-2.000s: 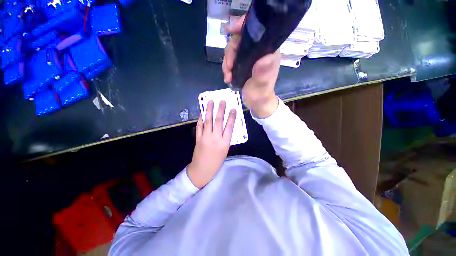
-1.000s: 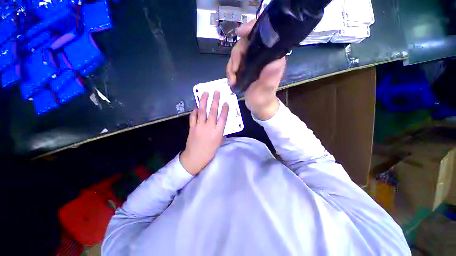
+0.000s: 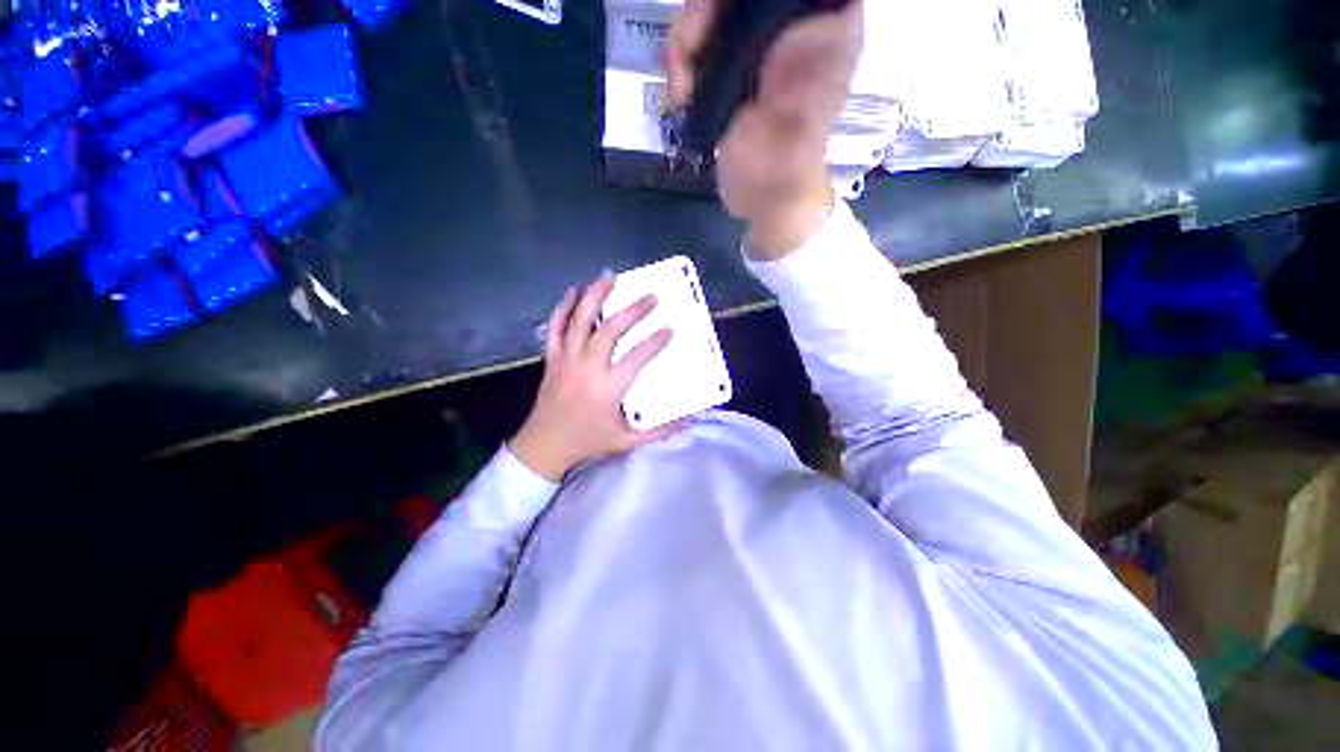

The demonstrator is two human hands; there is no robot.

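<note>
A white rounded-rectangular cover plate (image 3: 682, 353) with small holes near its corners lies at the bench's front edge, close to my body. My left hand (image 3: 595, 375) holds it from the left, with fingers spread over its face. What is under the plate is hidden. My right hand (image 3: 772, 125), blurred, grips a thick black electric screwdriver (image 3: 739, 59) over the silver-white screw feeder (image 3: 635, 88). The screwdriver is cut off by the top edge, and its tip is not clear.
Stacks of white cover plates (image 3: 963, 88) stand right of the feeder. Blue wrapped blocks (image 3: 177, 176) are piled at the left of the dark bench mat (image 3: 441, 221). A brown cardboard box (image 3: 1014, 353) stands below the bench edge at right. A red stool (image 3: 265, 639) is at lower left.
My right hand and the screwdriver have moved up and away from the plate to the feeder. The plate is turned slightly, and my left hand has shifted to its left side.
</note>
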